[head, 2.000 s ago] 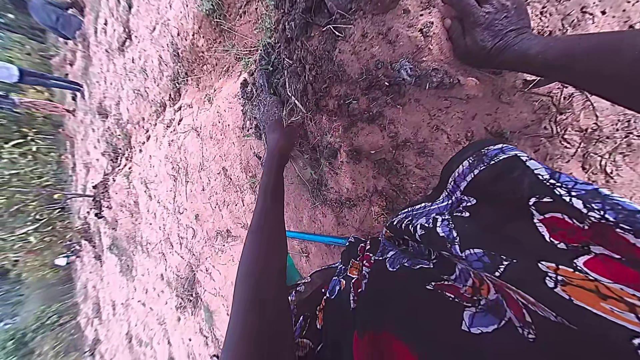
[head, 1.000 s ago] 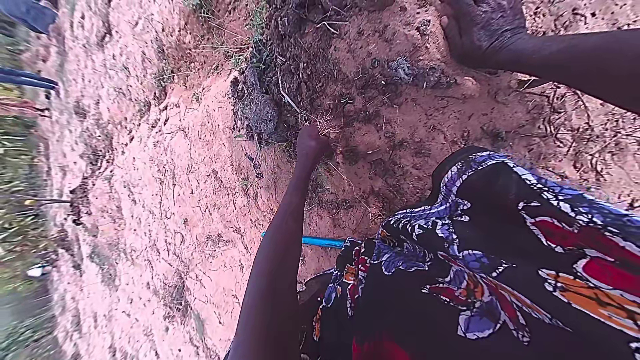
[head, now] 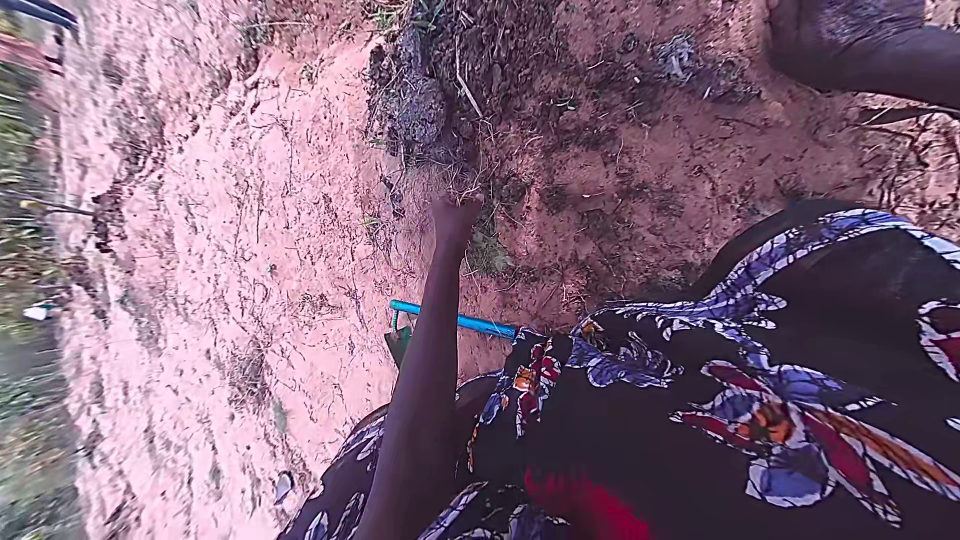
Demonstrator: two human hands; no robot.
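Note:
In the head view, turned sideways, my left hand [head: 456, 208] is low at the soil with its fingers curled round thin dry grass or roots. It is beside a dark clump of soil and roots [head: 416, 112] and a strip of loose dark soil with plant debris [head: 499, 67]. My right hand [head: 840, 34] rests on the ground at the top right. The frame edge cuts off its fingers. A blue rod-like handle [head: 487, 327] lies behind my left forearm, with a green piece [head: 399, 343] near its end; the rest is hidden.
Patterned dark cloth [head: 675, 435] covers my lap and knees. Reddish bare soil [head: 210, 262] with sparse dry weeds stretches out, bordered by green plants [head: 26, 285]. A person's legs [head: 41, 11] show at the top left edge. A stick [head: 56, 206] is near the plants.
My left hand has drawn back from the dark clump, which it touched two seconds ago. My right hand has stayed planted on the ground. The view has shifted somewhat, showing more of the blue handle's end.

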